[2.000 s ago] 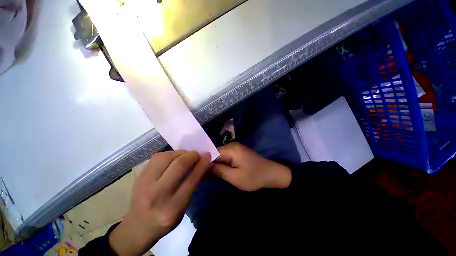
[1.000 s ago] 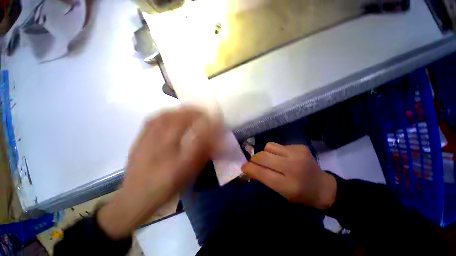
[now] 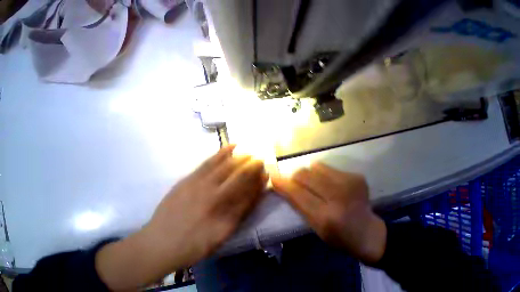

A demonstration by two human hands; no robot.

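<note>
A pale fabric strip (image 3: pixel 270 166) lies under the glare in front of the needle area of the white sewing machine (image 3: pixel 365 34). Its outline is washed out by the light. My left hand (image 3: pixel 208 197) lies on the strip's left side, fingers bent and fingertips near the lit area. My right hand (image 3: pixel 330 199) is at the strip's right side, its fingertips close to my left fingers. Both hands hold the strip down on the table near its front edge. The presser foot and needle are lost in the glare.
A loose mauve-grey heap of strips (image 3: pixel 85 43) lies at the back left. A metal guide (image 3: pixel 211 108) is left of the needle area. Dark snips (image 3: pixel 466 111) lie on the bed at right. A blue basket (image 3: pixel 456 214) stands below the table's right side.
The view has shifted up to show the machine head. Both hands have moved from the strip's near end over the lap onto the tabletop, closer to the needle area.
</note>
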